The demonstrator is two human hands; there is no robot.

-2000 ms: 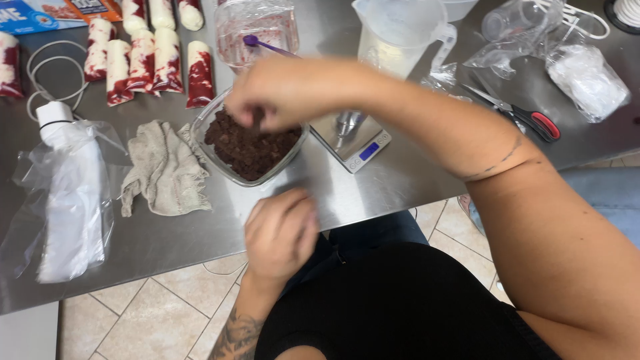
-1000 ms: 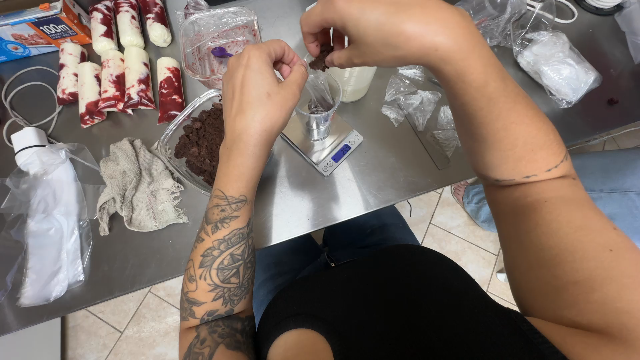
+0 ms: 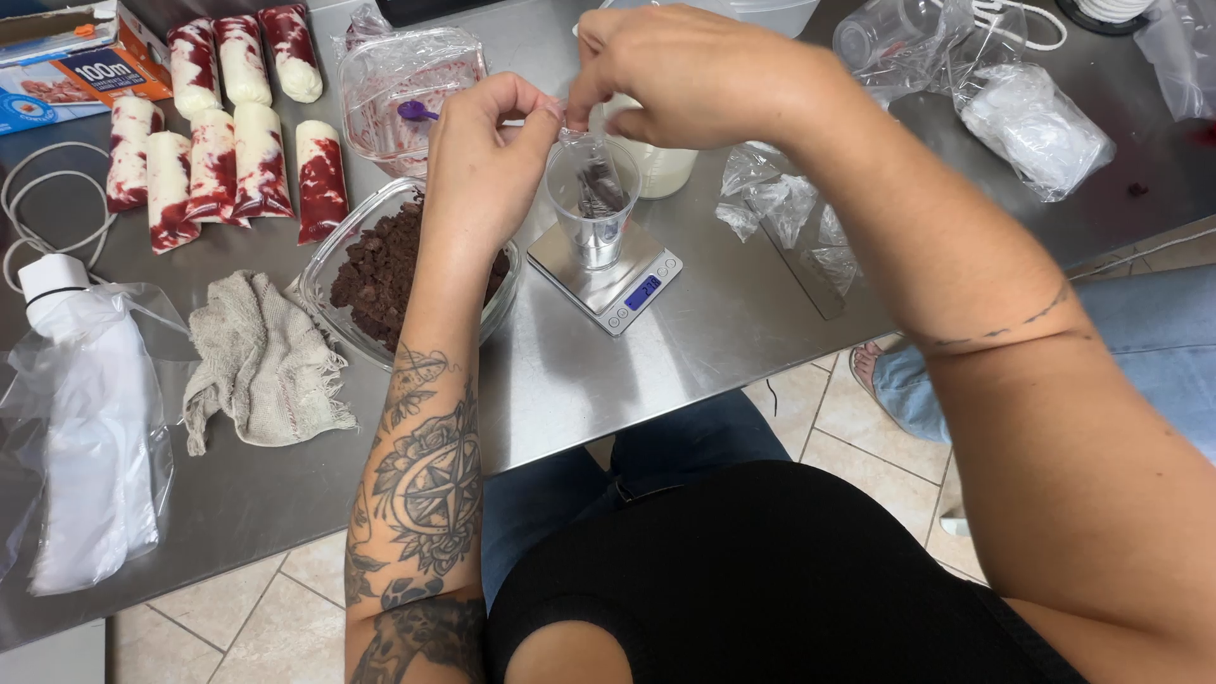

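My left hand (image 3: 494, 142) pinches the top edge of a clear plastic bag (image 3: 600, 185), which hangs inside a clear plastic cup (image 3: 567, 214). Some dark crumbs show low in the bag. At the bag's mouth is my right hand (image 3: 684, 76), fingers bent down; whether it grips the bag or crumbs cannot be told. The cup stands on a small digital scale (image 3: 608, 309) with a lit display. Partly behind my left forearm, a clear tub (image 3: 323, 256) holds dark brown cake-like crumbs (image 3: 370, 275).
Several red-and-white filled bags (image 3: 261, 157) lie at the upper left by a cling film box (image 3: 85, 57). A cloth (image 3: 266, 361) and a packet of white bags (image 3: 95, 446) are at the left. A smeared container (image 3: 366, 95) with a purple spoon (image 3: 415, 111) stands behind. Crumpled plastic (image 3: 784, 195) lies right.
My right hand was in the crumb tub, then held dark crumbs above the cup; now it is down at the bag's mouth. My left hand has moved from the table's front edge up to the bag.
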